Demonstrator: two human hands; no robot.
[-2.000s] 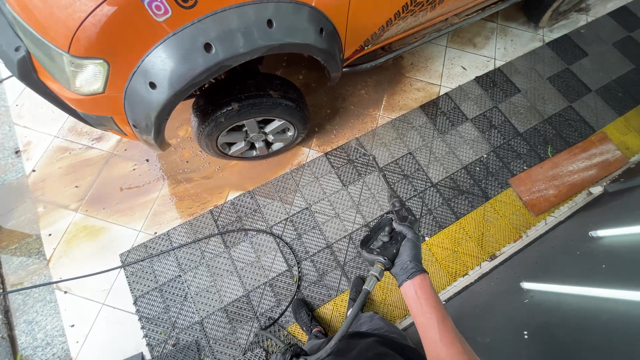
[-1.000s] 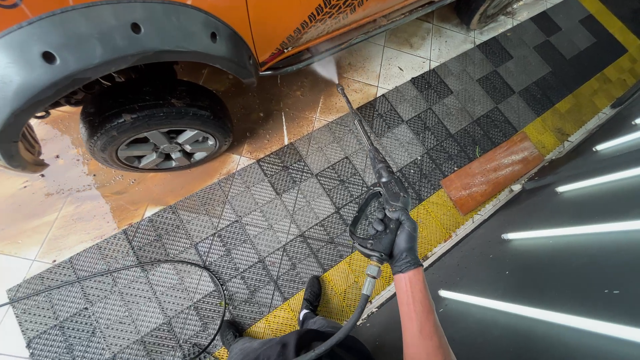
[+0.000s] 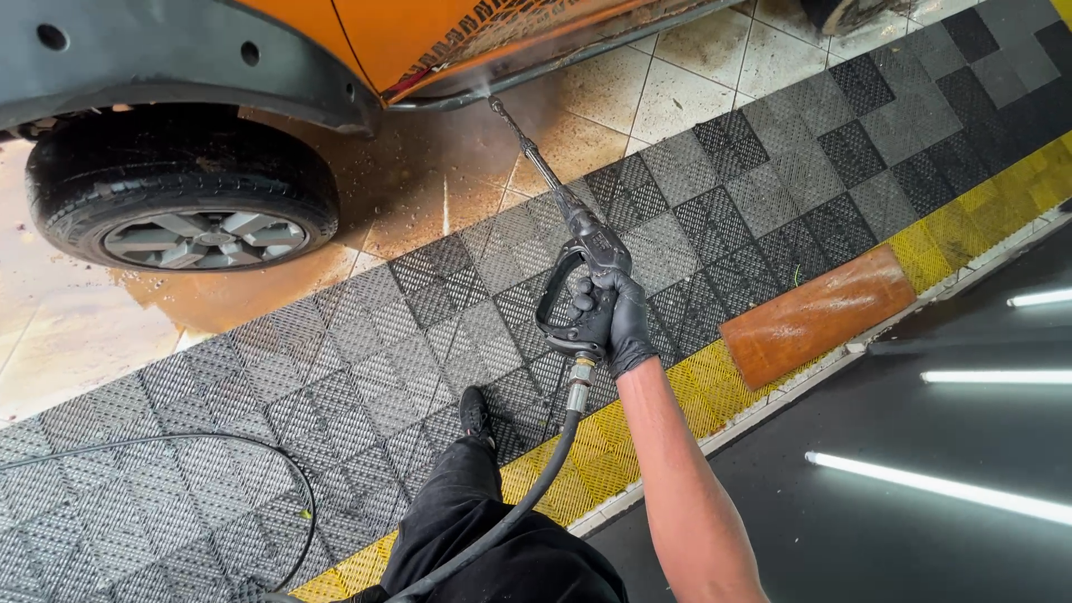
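Note:
My right hand, in a black glove, is closed around the grip of a black pressure washer gun. The lance points up and left, and its nozzle sends a white spray at the grey side sill of an orange car. A thick dark hose runs from the gun's metal coupling down past my leg. Only a bit of black, perhaps my left hand, shows at the bottom edge; what it holds is hidden. Left of the lance are the front tyre and alloy wheel.
Grey and black grid floor tiles with a yellow border lie under my feet. A brown board rests across the border at right. A thin black hose curves at lower left. Muddy water covers the light tiles by the wheel.
The view has shifted rightward along the car. My right hand has swung the gun up from low beside my body, and the lance now points at the sill. Spray shows that the oldest frame does not.

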